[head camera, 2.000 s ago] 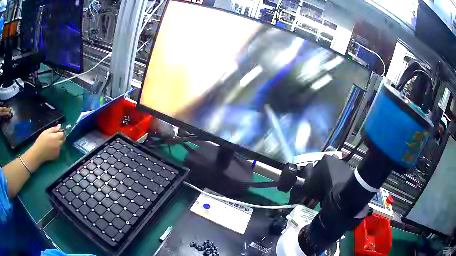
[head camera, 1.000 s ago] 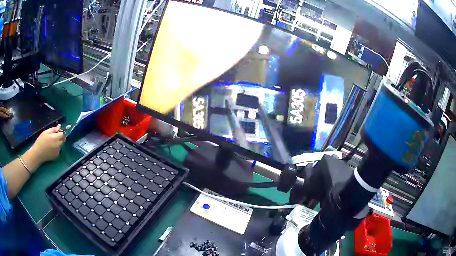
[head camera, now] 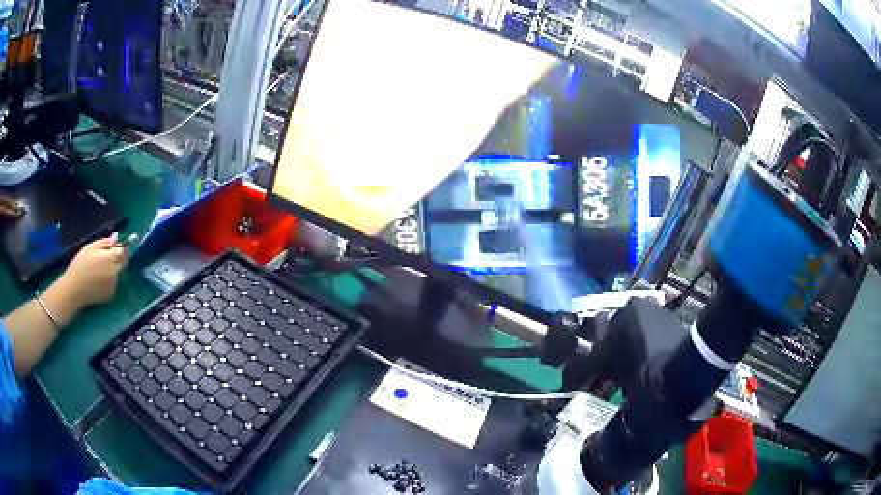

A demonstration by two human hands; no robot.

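My own hands are out of the picture; only a bit of blue sleeve shows at the bottom left edge. The monitor [head camera: 599,242] shows a magnified pale fingertip at its left and blue-white parts with dark squares and the marking "5A305". A blurred pale bar lies over the middle part on screen. The video microscope [head camera: 657,416], black with a blue top, stands at the right, with its white ring light [head camera: 565,474] at the bottom edge. A pile of small black parts [head camera: 398,476] lies on the dark work mat [head camera: 338,464].
A black component tray [head camera: 217,363] sits at left. Red bins stand behind it [head camera: 275,232] and right of the microscope [head camera: 720,454]. A label card [head camera: 435,406] lies on the mat, a white cable [head camera: 502,394] behind it. Another person's hand [head camera: 97,271] is at far left.
On screen, the fingertip covers more of the left side and the marked parts have shifted right. Two bars over the middle part have become one blurred bar. The other person's hand moved slightly.
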